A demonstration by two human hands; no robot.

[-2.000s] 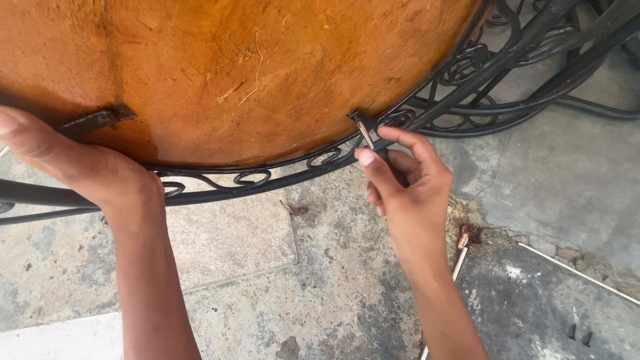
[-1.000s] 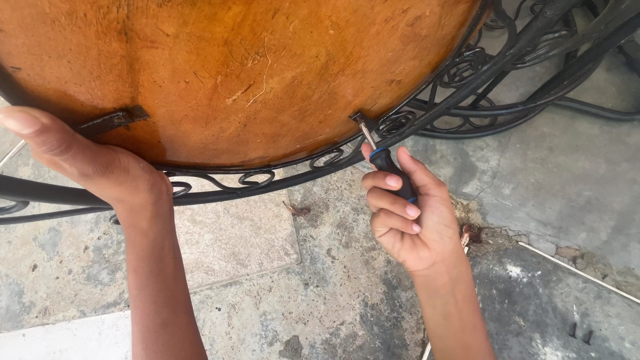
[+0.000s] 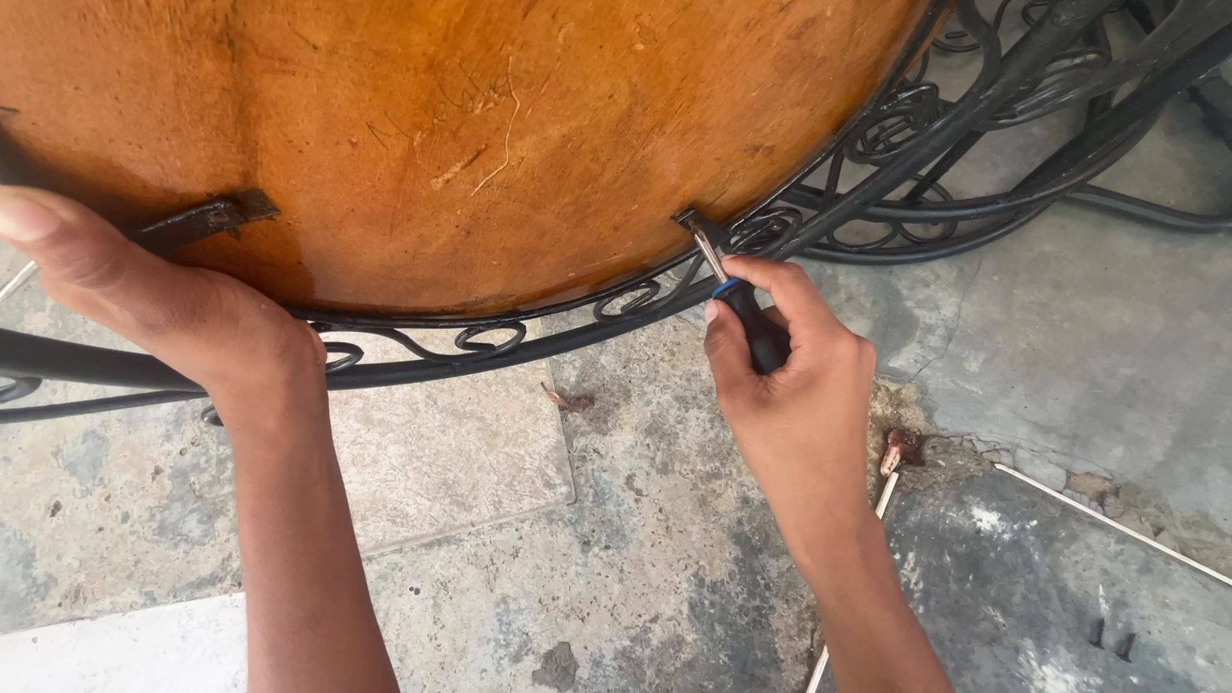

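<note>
My right hand (image 3: 789, 337) grips the black handle of a screwdriver (image 3: 756, 327), its metal shaft pointing up and left. The tip meets a small dark metal tab (image 3: 689, 218) at the edge of an orange-brown wooden panel (image 3: 539, 154); the screw head there is hidden. My left hand (image 3: 192, 298), thumb raised, rests against the panel's lower left and the black metal frame (image 3: 577, 339); its fingers are out of sight behind the frame. Beside that thumb, another dark metal bracket (image 3: 217, 214) lies on the panel.
Black scrolled metalwork (image 3: 895, 125) curves away at the upper right. Below lies a worn concrete floor (image 3: 654, 539) with a beige tile (image 3: 452, 443), thin white sticks (image 3: 1107, 520), dry brown scraps (image 3: 895, 452) and two small screws or nails (image 3: 1112, 640) at the lower right.
My right hand has changed its grip on the screwdriver; a second ago its fingers wrapped the handle from below, and now thumb and forefinger pinch near the collar. My left hand stays in about the same place.
</note>
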